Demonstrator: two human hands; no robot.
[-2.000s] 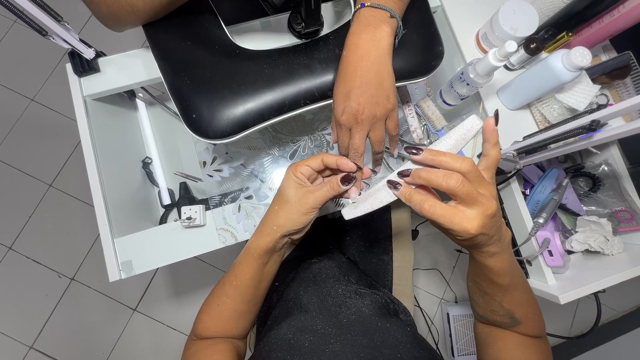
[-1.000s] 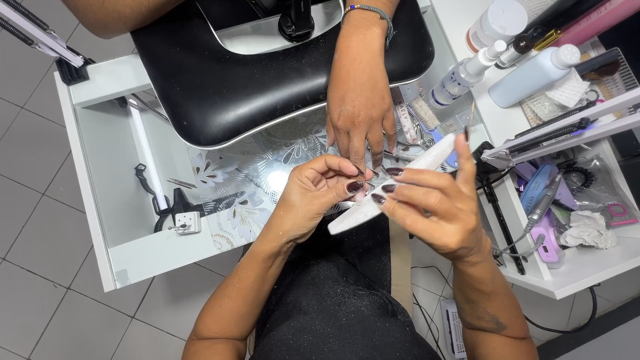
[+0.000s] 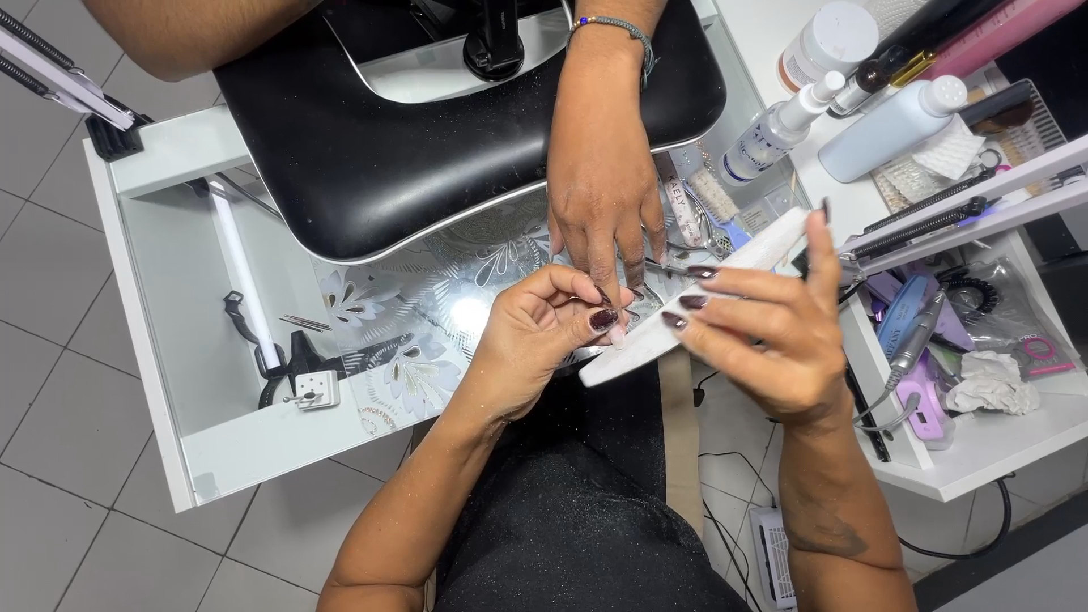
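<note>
My left hand (image 3: 544,336) pinches a fingertip of another person's hand (image 3: 603,178), close to a pale nail extension (image 3: 616,331). That hand reaches down over a black padded armrest (image 3: 425,161), with a braided bracelet at its wrist. In my right hand (image 3: 765,340) is a long white nail file (image 3: 705,306), held slanting between thumb and fingers, its lower end beside the pinched fingertip. Both of my hands have long dark-painted nails. My fingers partly hide the contact between file and nail. A small brush (image 3: 718,204) lies on the glass top (image 3: 476,297) behind the file.
On the right stand a spray bottle (image 3: 778,127), a pale blue bottle (image 3: 892,127) and a white jar (image 3: 829,47). An open drawer (image 3: 960,472) holds a nail drill handpiece (image 3: 918,336) and crumpled tissue (image 3: 990,387). Thin metal bits (image 3: 306,323) lie left on the glass.
The file's angle has shifted slightly while my right hand keeps hold of it. My left hand stays at the other person's fingertip.
</note>
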